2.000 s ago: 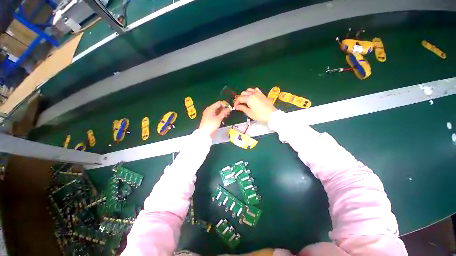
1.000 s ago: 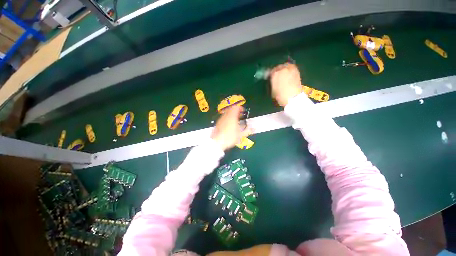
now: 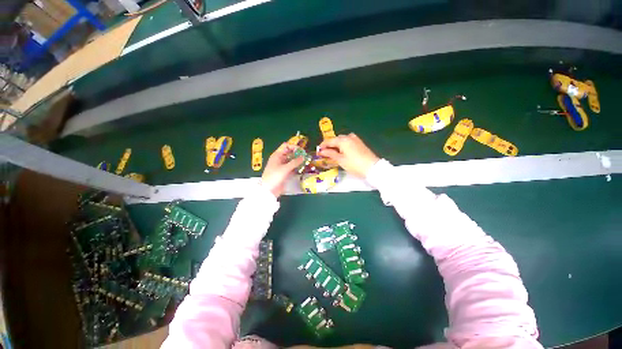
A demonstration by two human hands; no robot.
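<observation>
My left hand (image 3: 279,167) pinches a small green circuit board (image 3: 300,156) above the pale metal rail. My right hand (image 3: 351,155) is close on its right, fingertips together on a tiny pale wire end (image 3: 318,148). A wired yellow shell (image 3: 320,180) with a white patch rests on the rail just below both hands. Another yellow piece (image 3: 298,140) is partly hidden behind my left fingers. A plain yellow cover (image 3: 327,128) lies on the belt behind my right fingers. Whether board and wire touch is too small to tell.
Green PCB strips (image 3: 351,252) lie on the bench before me. A brown box (image 3: 34,238) heaped with strips is at left. The metal rail (image 3: 477,172) crosses in front. Yellow covers and wired shells (image 3: 433,119) lie along the green belt on both sides.
My hands have come together over the rail; my right hand has drawn back from farther over the belt. A small board now shows in my left fingers. The belt pieces appear farther right.
</observation>
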